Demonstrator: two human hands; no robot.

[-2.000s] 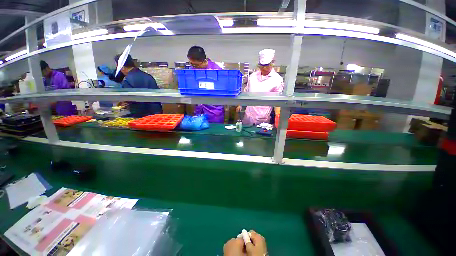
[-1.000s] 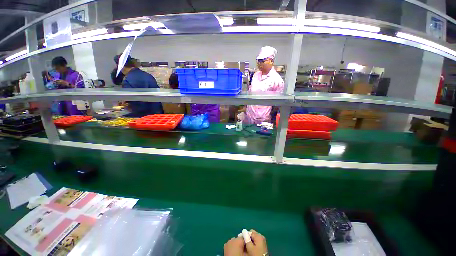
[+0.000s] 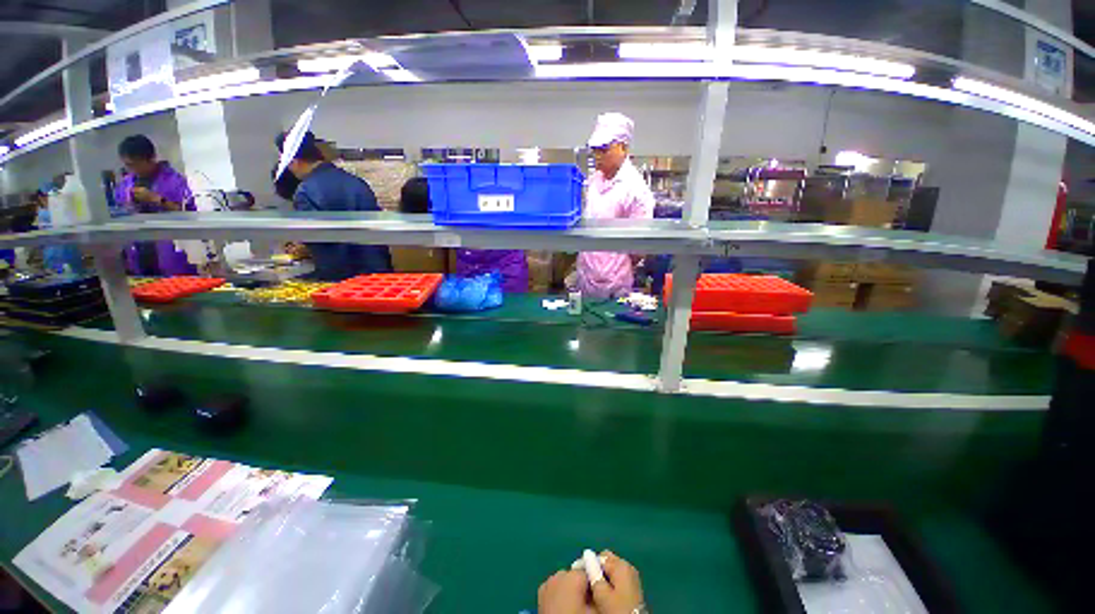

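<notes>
My left hand and my right hand are at the bottom edge, pressed together with fingers curled, partly cut off. White covers, apparently finger cots, show on fingertips between them; no unit or bag shows in them. A black packing tray is right of my hands. A bagged unit in crinkled film lies inside it, on a silvery-white sheet. A stack of empty poly bags lies left of my hands over printed sheets. Small black units sit at the far left of the bench.
White paper lies at far left. A pale metal shelf crosses ahead and bears a blue crate. Red trays and a blue plastic bag lie on the opposite bench, with people behind. A tall dark stack stands far right.
My hands stay almost still, together. A black unit at the far left has shifted slightly right. The person in pink across the bench has moved left.
</notes>
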